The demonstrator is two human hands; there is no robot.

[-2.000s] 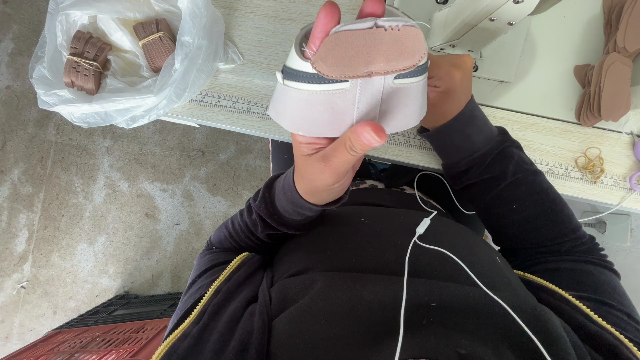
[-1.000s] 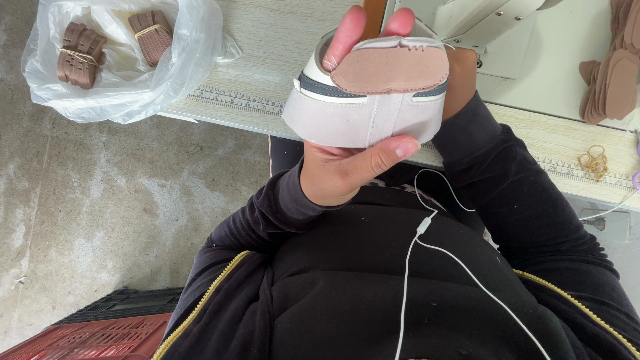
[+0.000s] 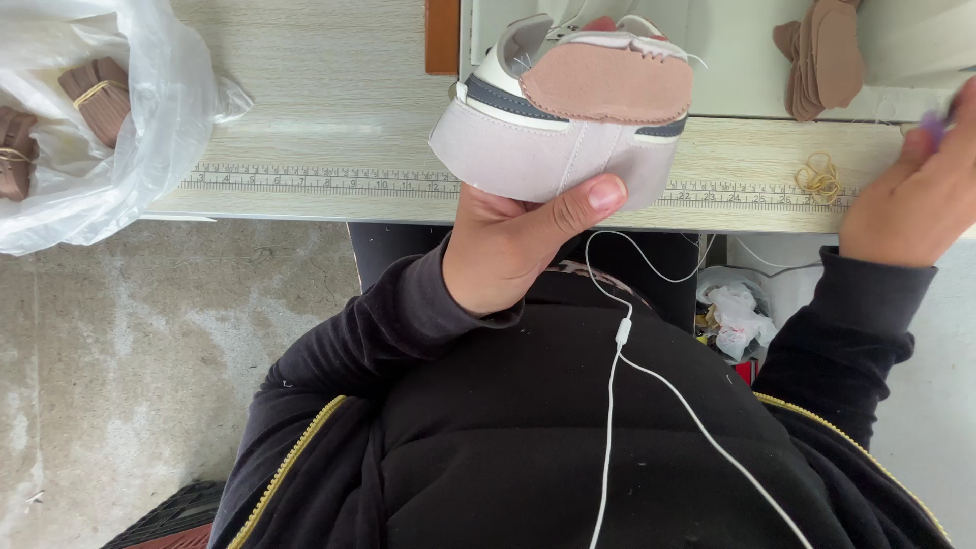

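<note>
My left hand (image 3: 526, 236) holds a shoe upper (image 3: 549, 152) above the table's front edge, thumb on its pale lining strip and fingers mostly hidden behind. The upper is white, grey and dark blue, with a stitched pinkish-brown piece (image 3: 610, 84) facing me and a loose thread end at its right. At the right edge, my right hand (image 3: 907, 183) is at a small purple-handled tool (image 3: 933, 126), blurred and partly hidden. Close to that hand, yellow rubber bands (image 3: 819, 179) lie on the table's printed ruler (image 3: 724, 196).
A clear plastic bag (image 3: 171, 114) with banded bundles of brown pieces (image 3: 99, 99) sits at the left. Stacked brown cut pieces (image 3: 823, 61) lie on the pale machine bed (image 3: 732, 69). A white earphone cable (image 3: 610, 427) hangs over my front. Bagged scraps (image 3: 736, 313) are below the table.
My right hand has moved from behind the shoe upper to the purple-handled tool at the right. My left hand still holds the upper.
</note>
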